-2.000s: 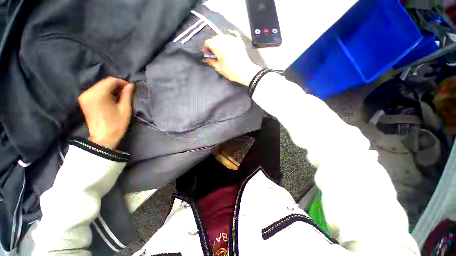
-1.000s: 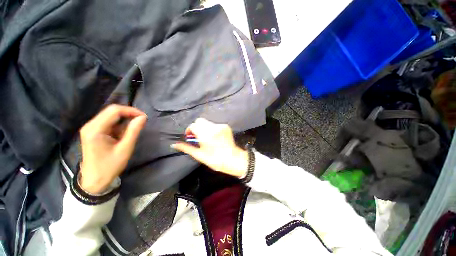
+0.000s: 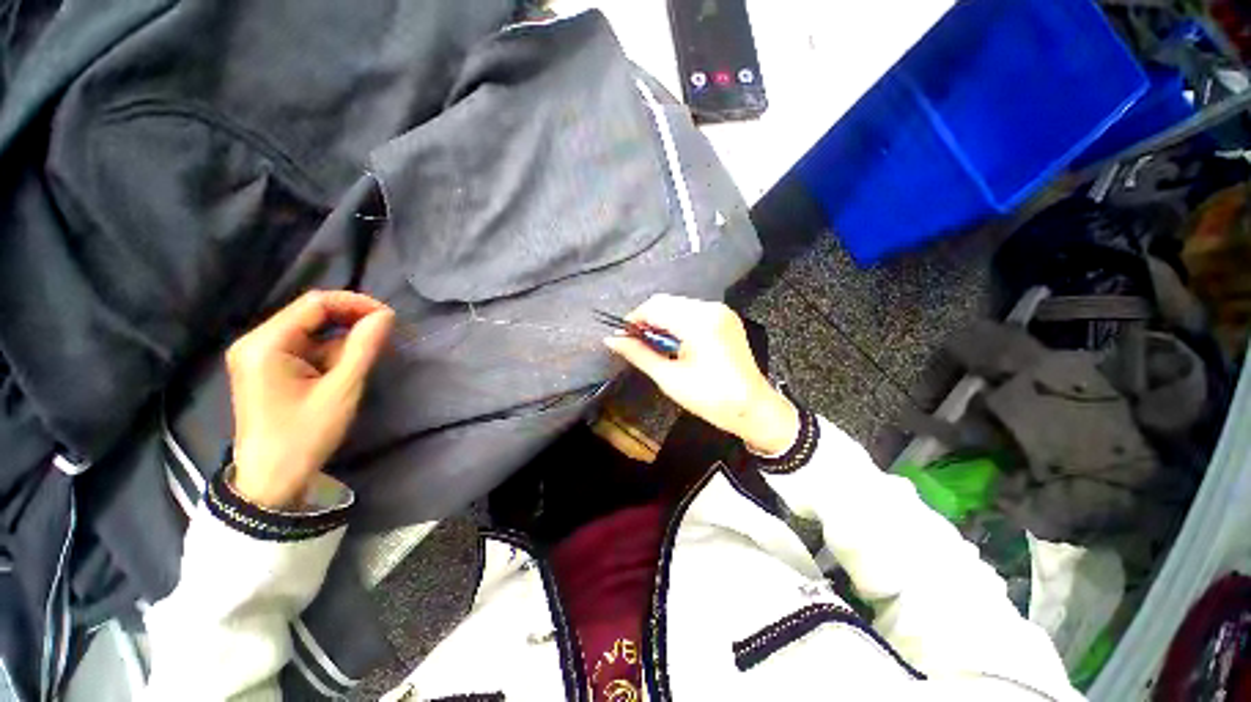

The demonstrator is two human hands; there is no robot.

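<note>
The dark grey garment (image 3: 467,398) with white stripes lies heaped in front of me. A rounded grey flap (image 3: 528,192) lies on it. My left hand (image 3: 299,384) is above the garment at the left, thumb and forefinger pinched. A thin pale thread (image 3: 528,324) runs between my hands below the flap's lower edge, from near my left fingertips toward the snips. My right hand (image 3: 700,359) holds the small snips (image 3: 645,331), with a dark pointed tip and red and blue parts, tip pointing left. I cannot tell whether the tip touches the thread.
A black smartphone (image 3: 719,62) lies on the white table (image 3: 837,48) at the top. A blue plastic bin (image 3: 967,130) stands to the right. Grey cloth pieces (image 3: 1077,405) and a green bag (image 3: 956,483) lie lower right. The speckled floor (image 3: 837,322) shows between.
Since one second ago, my right hand has moved right and slightly up with the snips, away from my left hand. Earlier it came down from the flap's upper edge. The stretched thread now shows.
</note>
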